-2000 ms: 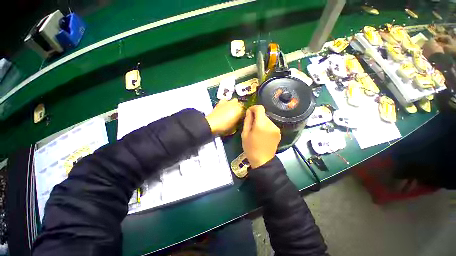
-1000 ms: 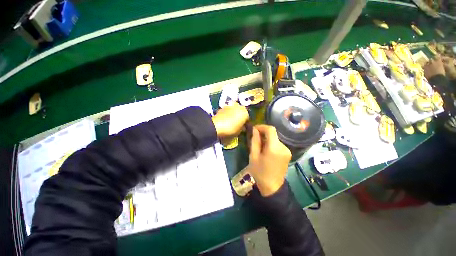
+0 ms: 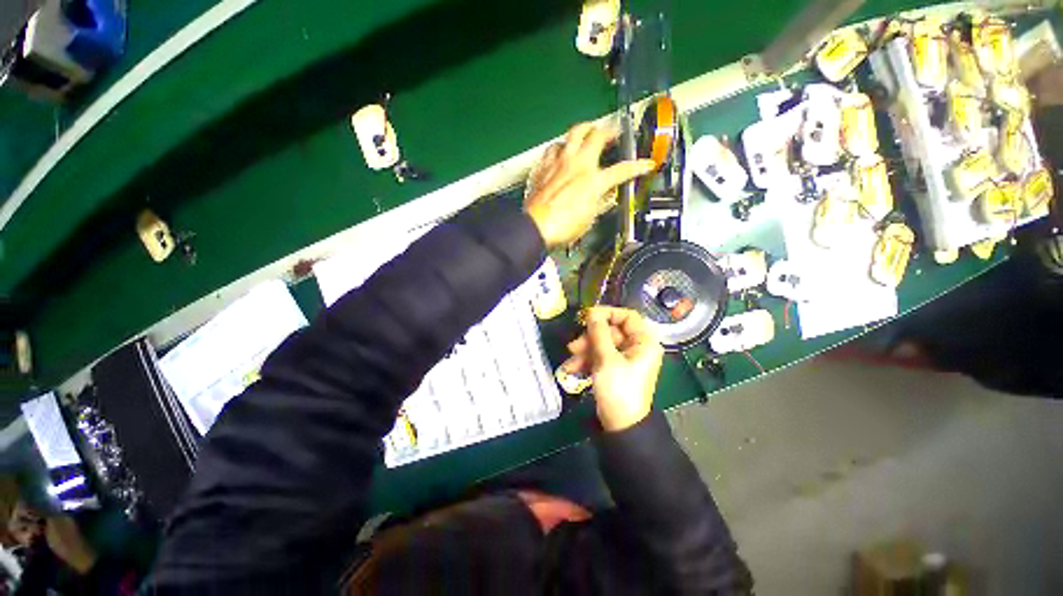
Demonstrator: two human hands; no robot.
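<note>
The black tape dispenser point(image 3: 660, 221) stands in front of me, with its large round drum point(image 3: 699, 297) at the near end and an amber tape roll point(image 3: 663, 130) at the far end. My left hand point(image 3: 577, 189) is beside the far end, fingers spread, one fingertip at or near the amber roll. My right hand point(image 3: 624, 367) is left of and just below the drum, thumb and finger pinched together; whether they hold something small is too unclear to tell. A white housing point(image 3: 548, 289) lies left of the drum, and another is partly hidden by my right hand.
A white sheet with cells point(image 3: 495, 384) lies under my left arm. Housings point(image 3: 375, 136) lie on the green belt beyond the rail. Wired housings on paper point(image 3: 830, 305) and a crowded pale tray point(image 3: 921, 151) are at right. A black stack point(image 3: 142, 408) and another person's hand point(image 3: 70, 544) are at left.
My left hand has moved away from my right hand to the dispenser's far end and its fingers have spread. My right hand stays near the drum. The view has shifted and turned.
</note>
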